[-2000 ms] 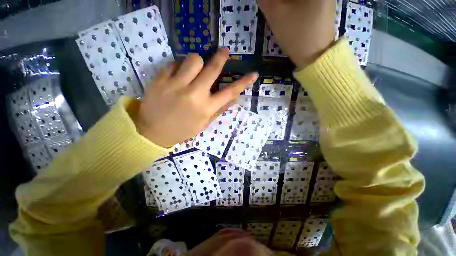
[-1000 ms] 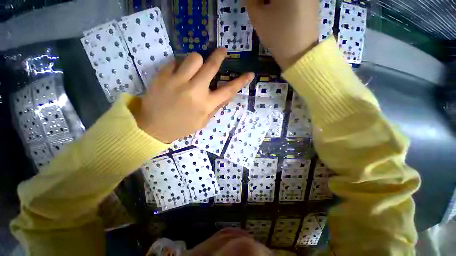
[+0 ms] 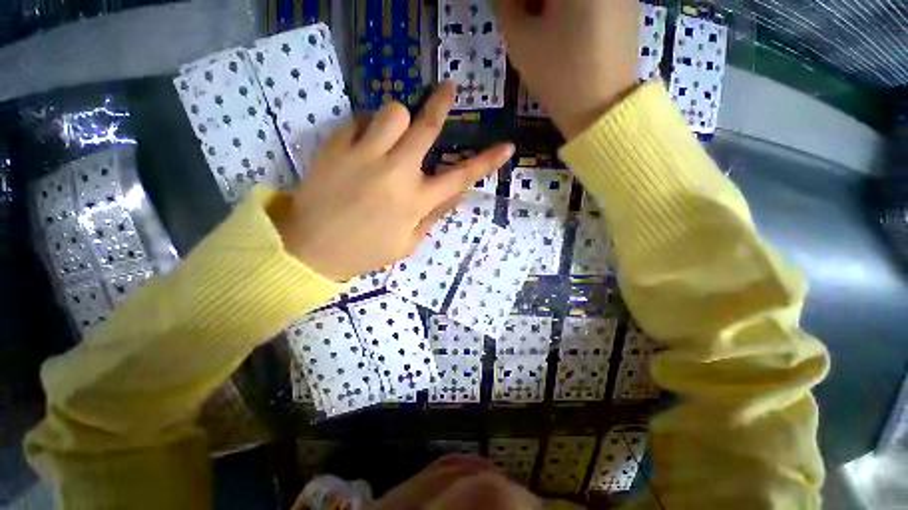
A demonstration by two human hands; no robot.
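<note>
A dark tray (image 3: pixel 378 423) holds rows of boards covered with dotted white pads (image 3: pixel 522 364). A bare blue circuit board (image 3: pixel 388 55) shows at the top, left of a covered board (image 3: pixel 471 55). My left hand (image 3: pixel 373 194) rests over the tray, fingers apart, its index fingertip at the covered board's lower left corner; it holds nothing that I can see. My right hand (image 3: pixel 572 60) is over the top row, its fingers cut off by the top edge, so what it touches is hidden. Loose white sticker sheets (image 3: pixel 496 274) lie over the tray below my left hand.
More sticker sheets lie at the upper left (image 3: pixel 234 125) and, on shiny film, at the far left (image 3: pixel 95 234). Ridged clear plastic (image 3: pixel 836 50) stands at the upper right. The dark green bench top (image 3: pixel 796 239) shows at the right. Part of a face intrudes at the bottom.
My right hand and forearm have moved slightly left from the first frame. My left hand keeps nearly the same place and pose. The view has shifted slightly.
</note>
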